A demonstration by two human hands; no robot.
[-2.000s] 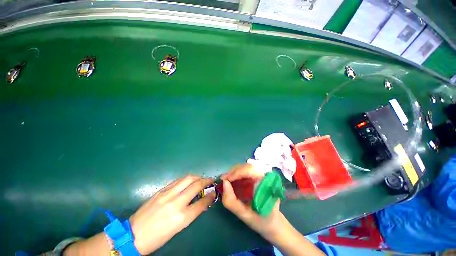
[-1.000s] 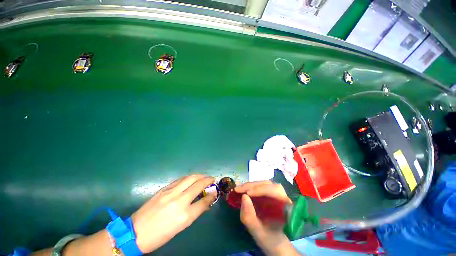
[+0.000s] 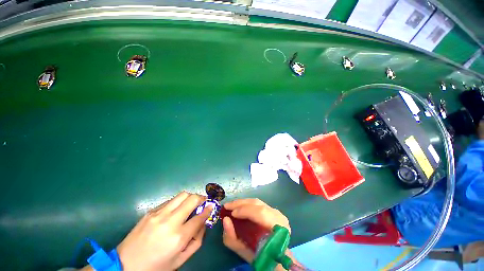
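Note:
The electronic assembly (image 3: 210, 211) is at the fingertips of my left hand (image 3: 162, 232), near the bench's front. Its dark round part (image 3: 215, 191) lies above the silver and white part. My right hand (image 3: 256, 221) is closed around the dark red dispensing syringe (image 3: 247, 233), its tip end close to the assembly's right side. The tip itself is too small to tell. The bright green adapter cap (image 3: 273, 247) is on the syringe's rear end. The clear air hose (image 3: 450, 182) loops around to the black dispenser controller (image 3: 400, 138).
A crumpled white cloth (image 3: 278, 157) lies left of the red parts bin (image 3: 333, 168). More assemblies (image 3: 135, 66) sit along the green belt (image 3: 212, 58) at the back. A neighbouring person's blue sleeve (image 3: 446, 211) is at the right, near a red stool (image 3: 371, 231).
The view has shifted, so bench items appear further left. The syringe's green cap has swung down towards me, and the assembly is turned with its dark part above. My left hand still holds it.

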